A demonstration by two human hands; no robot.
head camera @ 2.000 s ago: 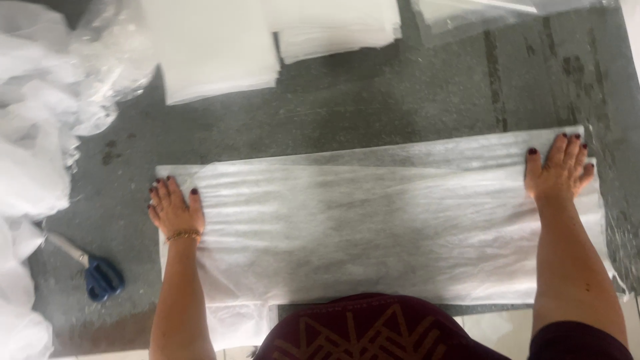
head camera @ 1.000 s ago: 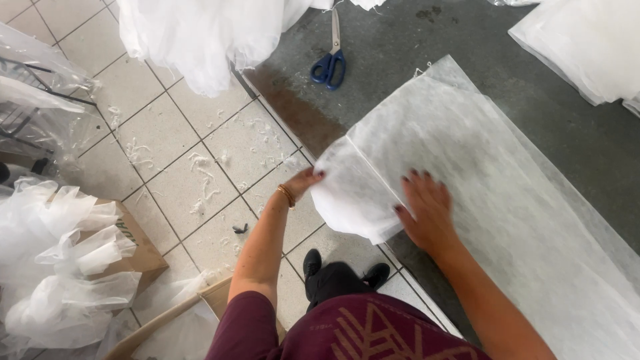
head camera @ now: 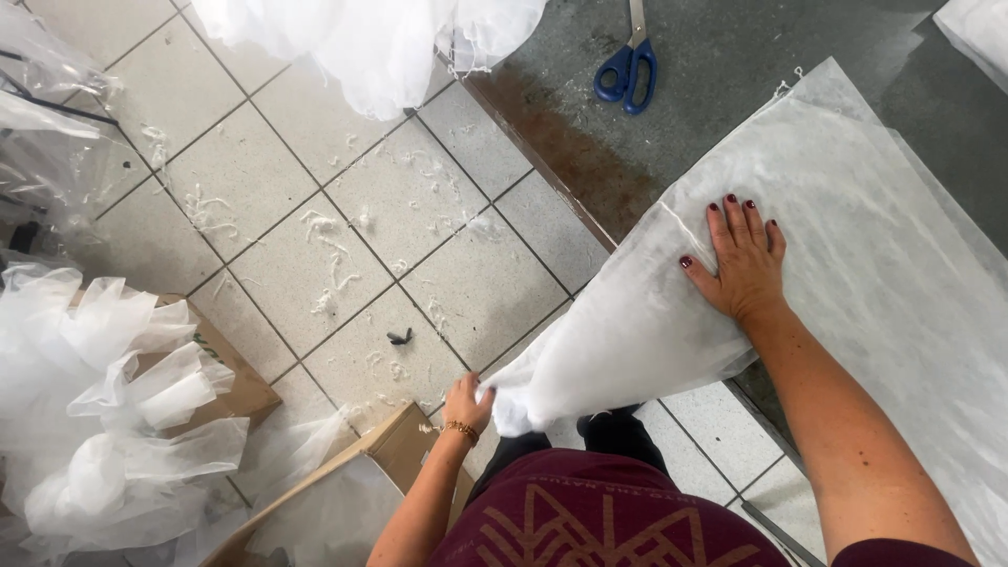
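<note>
A sheet of thin white fabric (head camera: pixel 874 236), in layers, lies on the grey table (head camera: pixel 756 47) and hangs over its near left corner. My left hand (head camera: pixel 468 405) grips the bunched end of the hanging part, off the table beside my legs. Flat on the fabric near the table's edge rests my right hand (head camera: pixel 744 256), fingers a little apart, just right of a short raised seam or thread. Scissors with blue handles (head camera: pixel 628 75) lie on the table beyond the fabric, the blade tips cut off by the frame.
White fabric (head camera: pixel 378 47) spills over the table's far left edge. Cardboard boxes (head camera: pixel 236 370) with white tulle-like material (head camera: pixel 118 441) stand at lower left. Thread scraps and a small dark object (head camera: pixel 399 337) lie on the floor tiles (head camera: pixel 276 150). More white material (head camera: pixel 980 31) is at top right.
The view has swung left toward the floor. Both hands were flat on the fabric two seconds ago; my left hand now holds its end, which is drawn lower and bunched tighter than one second ago.
</note>
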